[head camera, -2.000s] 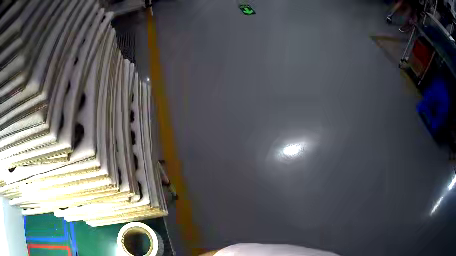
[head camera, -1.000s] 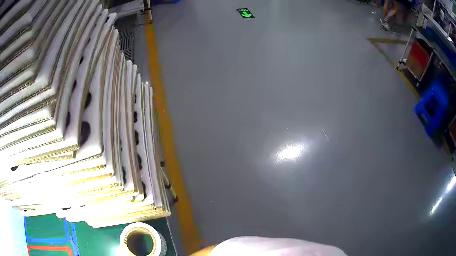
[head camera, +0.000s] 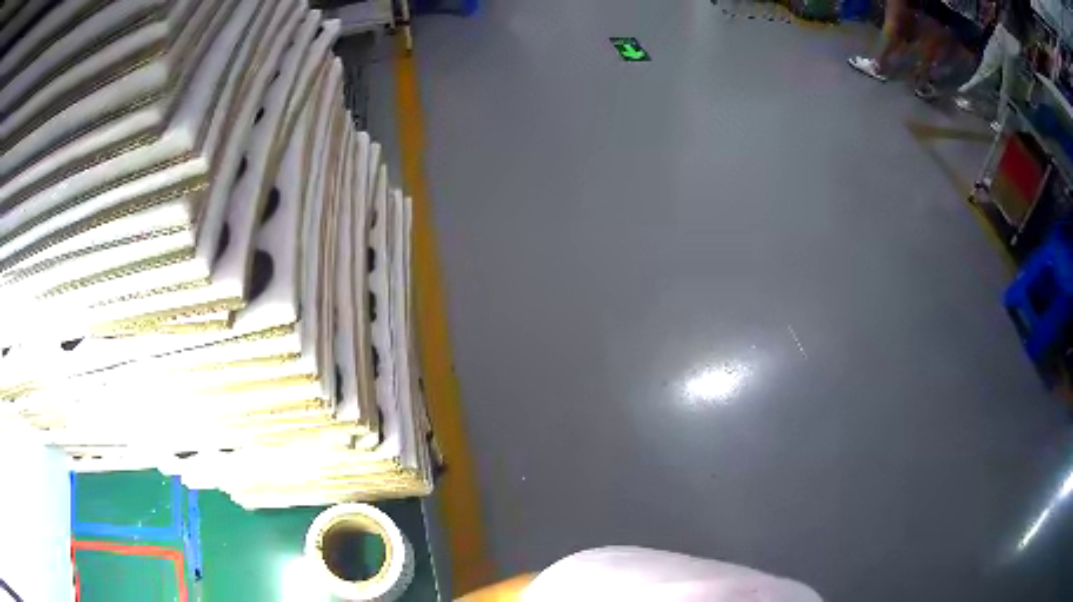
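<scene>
No hand of mine is in the picture. Nearest in front of me, a white label roll (head camera: 398, 562) with a brownish core lies on the green bench top (head camera: 253, 547) at the lower left. A tall stack of white cardboard or foam-faced trays (head camera: 277, 365) with brown fluted edges and dark round holes stands behind it. A pale rounded shape, perhaps clothing (head camera: 671, 579), shows at the bottom edge.
Blue and red tape (head camera: 130, 547) marks the bench. Grey floor (head camera: 612, 271) has a yellow lane line (head camera: 438, 329) and a green arrow sign (head camera: 631, 49). At right are people's legs (head camera: 900, 53), a rack, a red board (head camera: 1019, 176) and a blue stool (head camera: 1045, 294).
The view has shifted, so the stack, roll and floor sign sit further right. More legs show at the upper right. The roll still lies on the bench.
</scene>
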